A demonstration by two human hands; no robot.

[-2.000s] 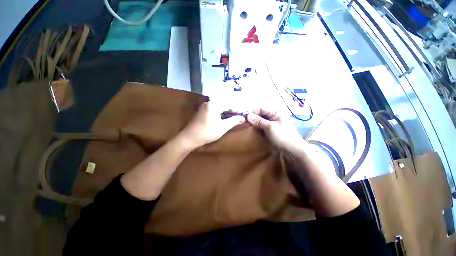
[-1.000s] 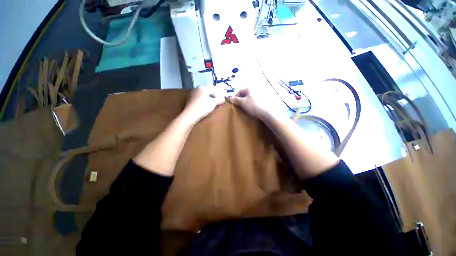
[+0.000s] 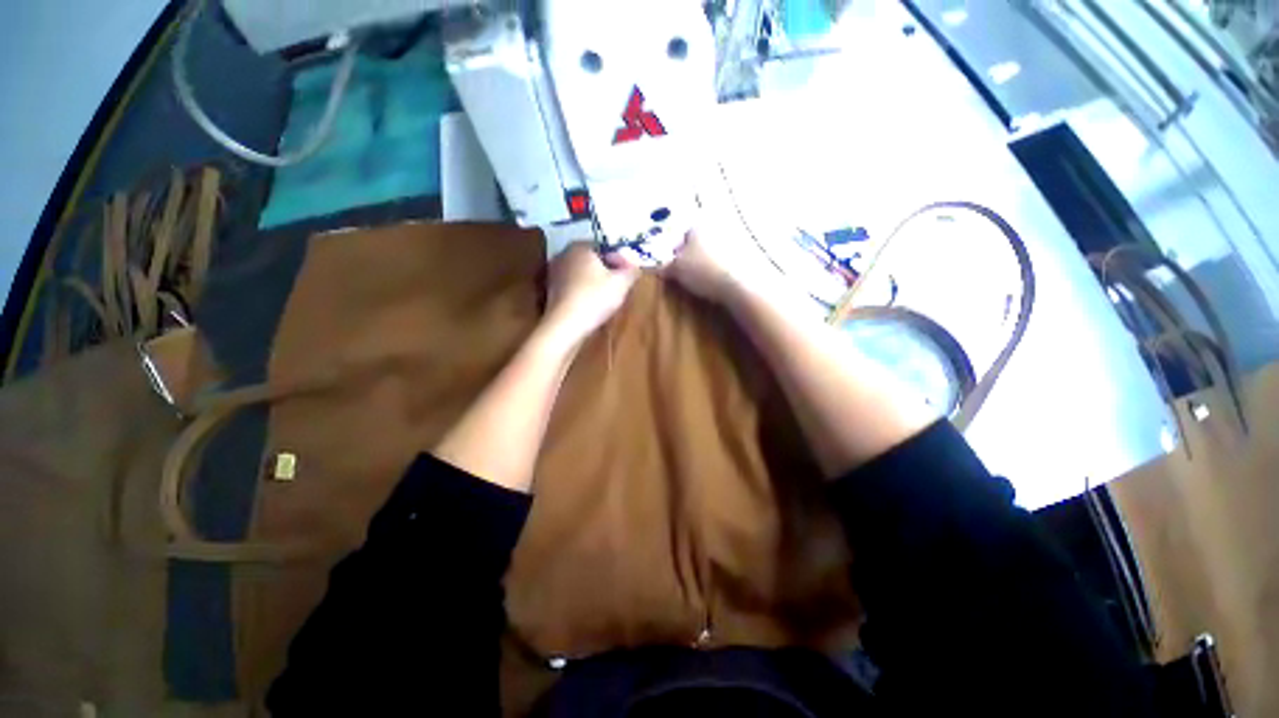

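A large brown bag body (image 3: 631,463) hangs from the sewing machine head toward me. My left hand (image 3: 586,285) pinches its top edge just left of the needle area (image 3: 643,253). My right hand (image 3: 706,267) pinches the same edge just right of it. The fingertips are close together under the white sewing machine head (image 3: 624,84) with its red logo. The edge between the fingers is small and glare hides detail; I cannot tell whether the needle is in the cloth. A strap loop (image 3: 1024,288) lies on the white table at the right.
Brown bags with handles (image 3: 84,449) lie at the left and another bag (image 3: 1206,491) at the right. Thread snips (image 3: 830,255) lie right of the needle. A teal cloth (image 3: 358,140) and a pale hose (image 3: 253,152) are at the back left.
Both hands have moved forward with the bag edge, from in front of the machine to beneath its head. The bag now stretches in long folds toward me. The camera view has shifted.
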